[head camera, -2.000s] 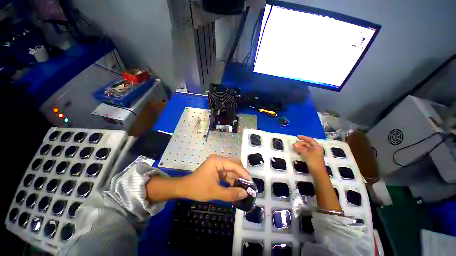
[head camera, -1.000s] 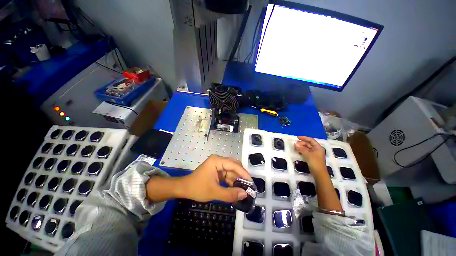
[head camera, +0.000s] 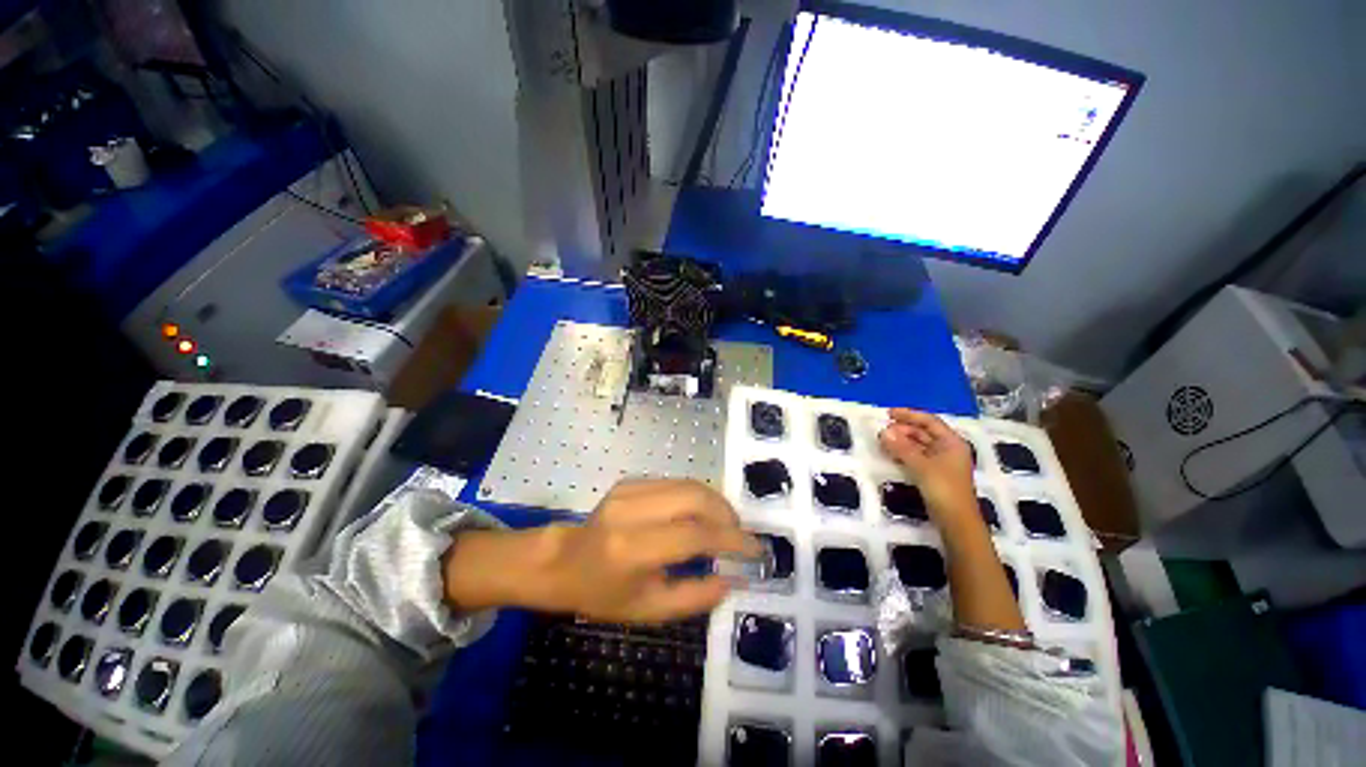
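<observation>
A white tray (head camera: 802, 599) with rows of square pockets holds dark glossy watch cases (head camera: 842, 568). My left hand (head camera: 659, 552) is over the tray's left edge. Its thumb and fingertips are closed on a watch case (head camera: 745, 568), seen nearly edge-on and mostly hidden by the fingers, beside a left-column pocket. My right hand (head camera: 929, 450) rests on the tray's upper part with bent, parted fingers and no part visible in it. My right forearm covers some pockets.
Stacked trays (head camera: 342, 457) of similar cases stand at left. A black fixture (head camera: 674, 352) sits on the perforated plate (head camera: 562, 435). A keyboard (head camera: 607, 682) lies below my left hand. Behind are a yellow-and-black tool (head camera: 805, 337), a lit monitor (head camera: 944, 135) and a grey column (head camera: 599, 165).
My left hand has turned over from showing the watch case's face to palm down, its fingertips lower at the tray pocket. My right hand has stayed in place.
</observation>
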